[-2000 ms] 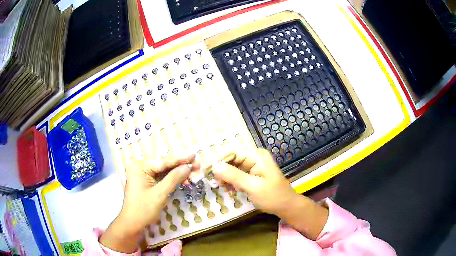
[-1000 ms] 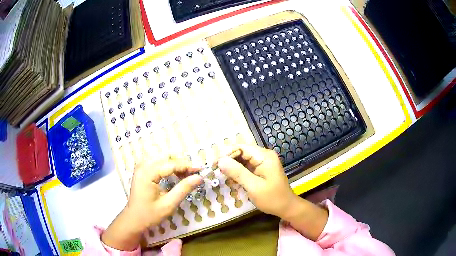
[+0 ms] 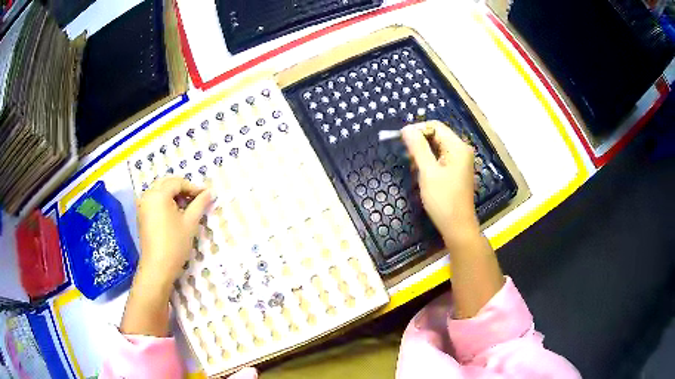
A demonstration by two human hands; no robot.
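Note:
The pale slotted board (image 3: pixel 296 178) lies in front of me, with dark-headed joined pieces (image 3: pixel 228 139) in rows on its upper part. A loose group of small ring-like metal parts (image 3: pixel 263 266) lies on its lower half. My left hand (image 3: pixel 164 222) is over the board's left side, thumb and forefinger nearly together; whether they hold a piece cannot be told. My right hand (image 3: pixel 445 178) is over the black pocket tray (image 3: pixel 400 255) and pinches a slim pale piece (image 3: pixel 390 135). Its tip points left, below the rows of small bright parts (image 3: pixel 370 95).
A blue bin (image 3: pixel 103 248) of silver pieces and a red bin (image 3: pixel 41 255) stand at the left. Stacked brown-edged sheets (image 3: pixel 37 111) and a black tray (image 3: pixel 122 74) are at the upper left. More black trays lie at the far edge (image 3: pixel 289 18) and right (image 3: pixel 592 59).
My hands have parted from over the loose parts. The left moved up and left over the board; the right moved up and right over the tray. The view has shifted slightly.

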